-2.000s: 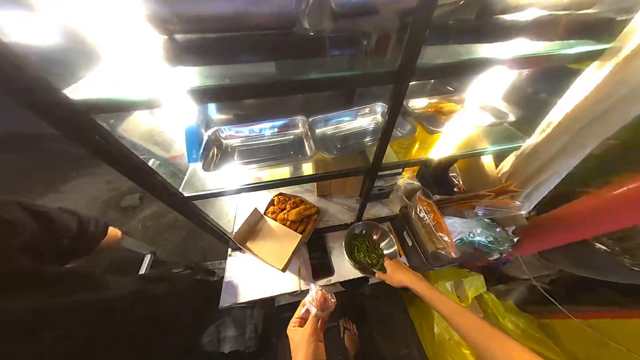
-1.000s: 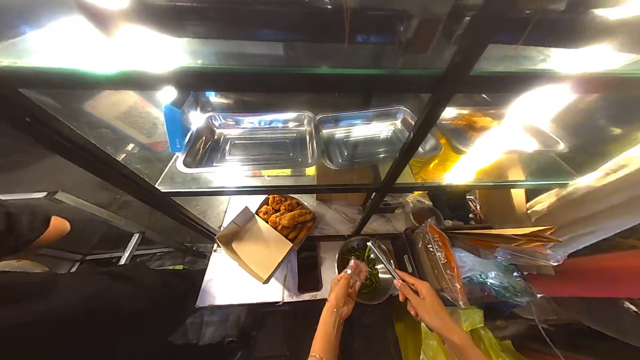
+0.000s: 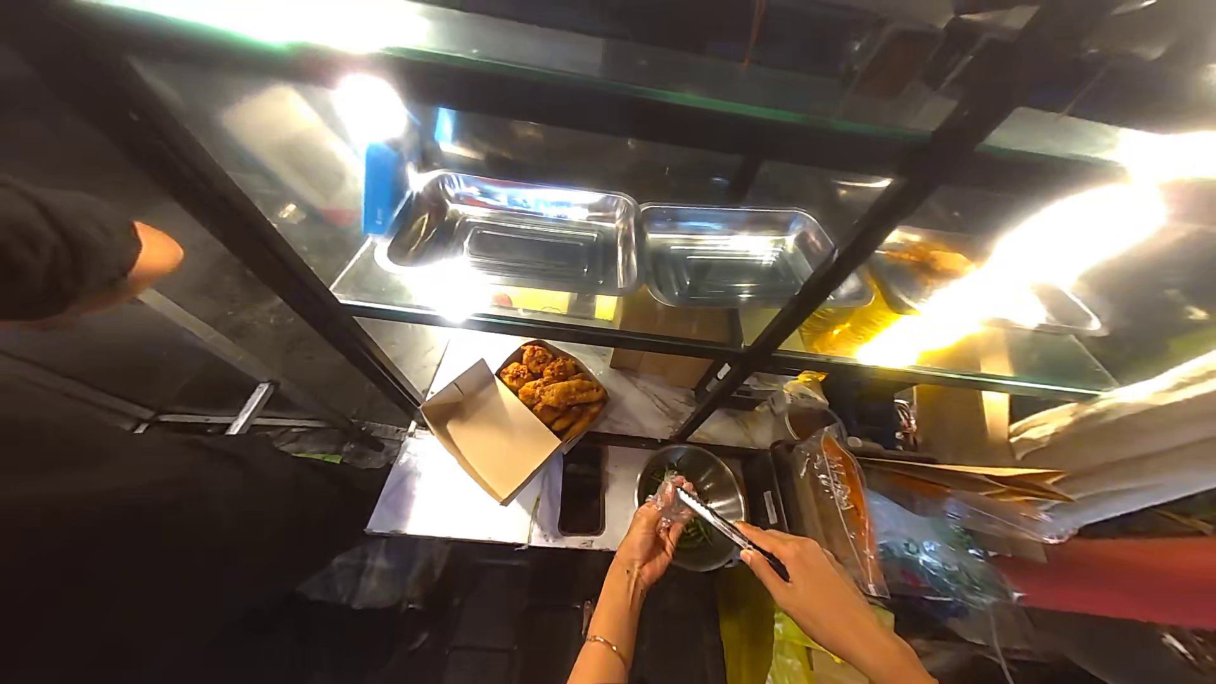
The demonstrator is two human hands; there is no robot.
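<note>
My left hand (image 3: 650, 540) holds a small clear plastic bag (image 3: 673, 501) over the left side of a steel bowl (image 3: 727, 480). Metal tongs (image 3: 727, 529) with dark handles are in my right hand (image 3: 793, 570), their tips at the bag's mouth. Chopped greens (image 3: 698, 532) lie in the bowl, partly hidden by my hands and the tongs. Left of the bowl a dark phone (image 3: 582, 489) lies flat on the white counter. Beyond it an open cardboard box (image 3: 499, 442) holds pieces of fried food (image 3: 551, 388).
Steel trays (image 3: 518, 242) sit on a glass shelf (image 3: 608, 328) with a black frame above the counter (image 3: 446, 489). Plastic packets (image 3: 845, 503) and brown paper bags (image 3: 959, 475) lie to the right. Another person's arm (image 3: 152, 256) reaches in at the far left.
My right hand was at the bowl's rim two seconds ago and now holds tongs, as it did one second ago. My left hand has brought the plastic bag from beside the bowl to over it.
</note>
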